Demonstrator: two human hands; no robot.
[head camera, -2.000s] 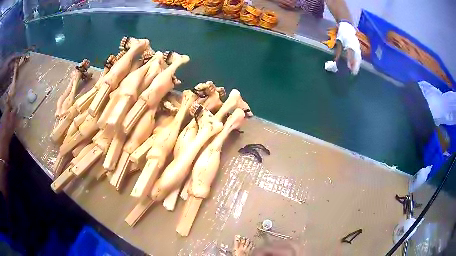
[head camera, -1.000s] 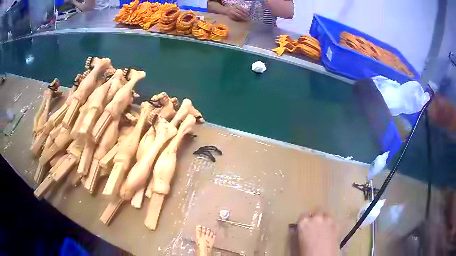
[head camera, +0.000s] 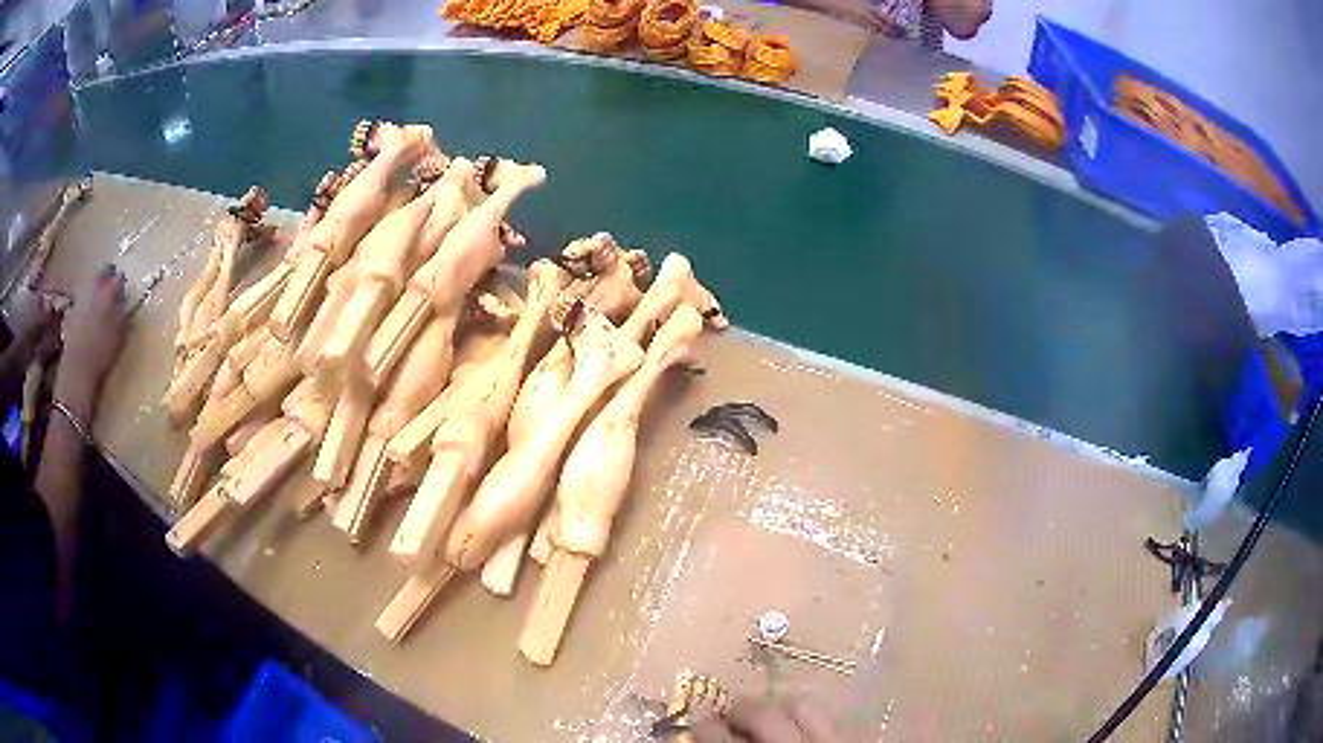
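Observation:
A beige limb part's toed end (head camera: 699, 692) shows at the bottom edge; the rest is cut off. A thin dark strip (head camera: 670, 717) lies against its toes. My right hand (head camera: 779, 717) is blurred and cut off by the bottom edge, close beside the toes; its grip cannot be made out. My left hand is not in view. A small white cap (head camera: 772, 626) and thin pale sticks (head camera: 805, 656) lie just above my right hand. More dark strips (head camera: 737, 423) lie beside the heaped beige limb parts (head camera: 595, 472), whose toed ends point towards the belt.
A green belt (head camera: 929, 261) runs behind the bench (head camera: 1001, 552), with a crumpled white piece (head camera: 829, 145) on it. Orange parts (head camera: 668, 26) and a blue crate (head camera: 1103, 145) stand across it. A black cable (head camera: 1233, 595) crosses at right. Another person's arm (head camera: 80, 378) reaches in at left.
The single dark strip at right is gone from the bench. My right hand was there one second ago and is now beside the toed end. The white crumpled piece has moved left along the belt.

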